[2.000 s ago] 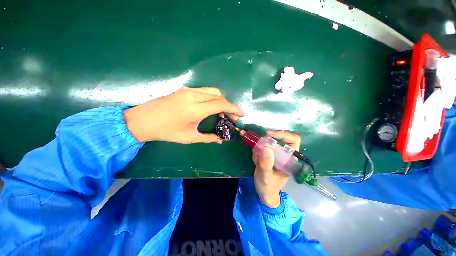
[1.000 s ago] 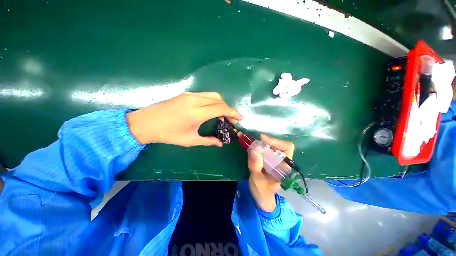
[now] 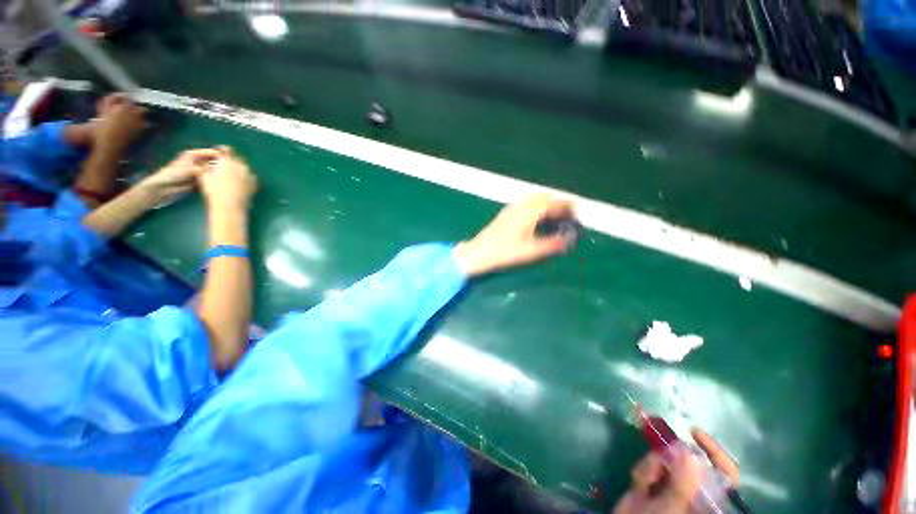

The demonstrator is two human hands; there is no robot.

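Observation:
My left hand (image 3: 517, 236) reaches out over the bench beside the long white strip. It holds a small round black part (image 3: 558, 230) between thumb and fingers. My right hand (image 3: 683, 474) is low at the right, blurred and partly cut off by the lower edge. It holds the dispensing syringe (image 3: 658, 434), red end and thin needle pointing up and left, away from the part. The syringe's rear is out of the picture. A crumpled white tissue (image 3: 669, 342) lies on the green bench above the right hand.
The white strip (image 3: 432, 172) crosses the bench. A small dark part (image 3: 378, 114) lies beyond it. Another person's hands (image 3: 223, 179) are at the left, a further person behind. The red basket's edge (image 3: 907, 402) is at the far right. Black trays (image 3: 643, 25) lie on the far side.
The view has swung left and up. My left hand has moved the black part away from the syringe and out to the white strip. The right hand still holds the syringe, now apart from it.

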